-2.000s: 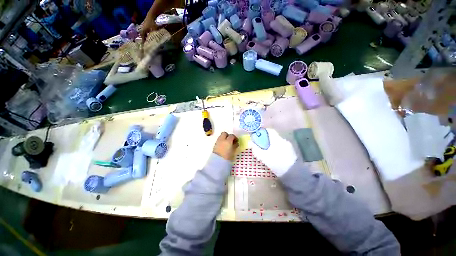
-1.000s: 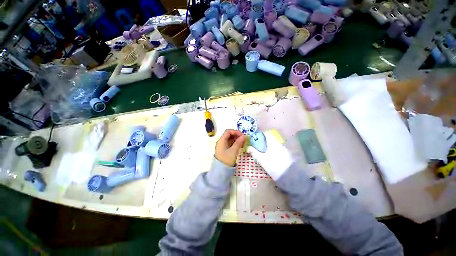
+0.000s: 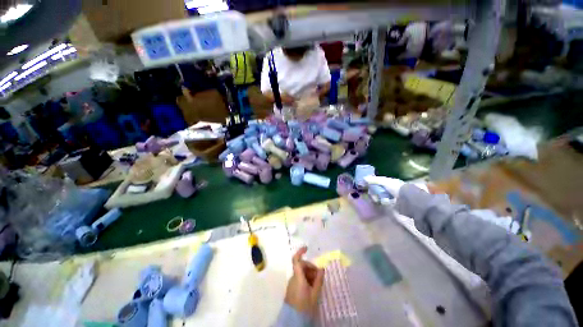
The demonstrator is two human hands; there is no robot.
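Note:
My right hand (image 3: 387,186), in a white glove, is stretched to the far right edge of the bench. It is on a light blue fan (image 3: 364,174) beside a purple fan (image 3: 363,205); the glove hides part of the blue fan. My bare left hand (image 3: 304,284) is over the left side of the sticker sheet (image 3: 337,290), thumb and fingers close together; whether it pinches something small I cannot tell. The yellow backing sheet (image 3: 334,258) shows at the sheet's top.
A screwdriver (image 3: 256,253) lies left of the sticker sheet, a grey-green pad (image 3: 383,264) right of it. Several blue fans (image 3: 182,299) lie at bench left. A heap of fans (image 3: 300,148) covers the green conveyor (image 3: 249,203). A person (image 3: 297,75) is behind it. A metal post (image 3: 461,96) stands right.
The view has tilted up. My right hand has moved from the sheet to the far right edge with the blue fan. My left hand stays by the sheet, away from the fan.

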